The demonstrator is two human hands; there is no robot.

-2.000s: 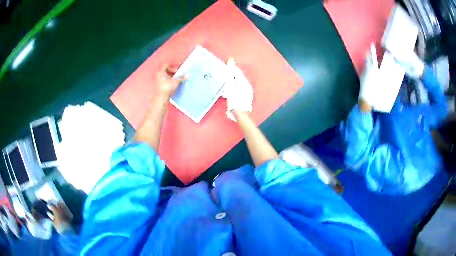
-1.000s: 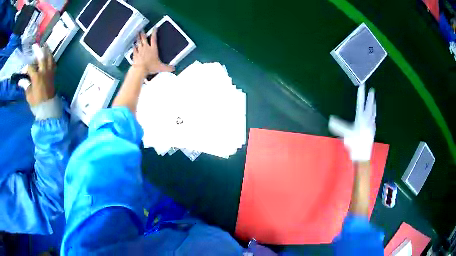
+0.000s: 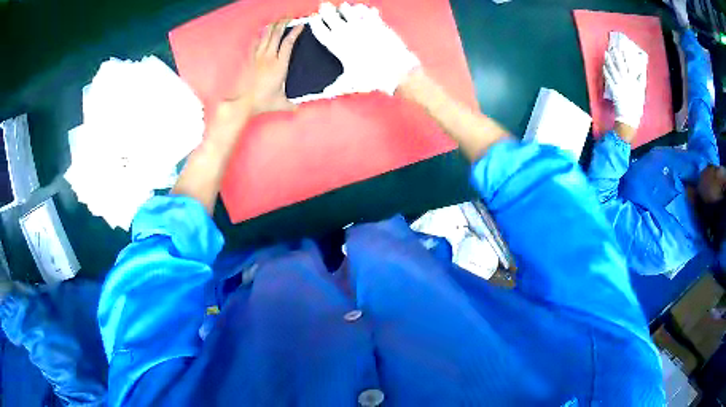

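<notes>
A white box or tray with a dark screen (image 3: 312, 65) lies on the red-pink mat (image 3: 318, 159) toward its back. My bare left hand (image 3: 267, 73) rests against its left side, fingers spread. My right hand (image 3: 368, 52), in a white glove, covers its right side and part of the dark face. Both hands hold the box between them; its outer edges are mostly hidden. A bright white fanned sheet pile (image 3: 131, 135) lies left of the mat.
White-framed trays (image 3: 17, 159) and a narrow white box (image 3: 49, 240) stand far left. A white box (image 3: 559, 123) lies right of the mat. A neighbour's gloved hand (image 3: 626, 83) works on another red mat. A carton with crumpled white material (image 3: 466, 238) is below the bench edge.
The view has swung back to the mat. My left hand has left the tray stack and my right hand has left the far side; both are now on a dark-screened box on the mat.
</notes>
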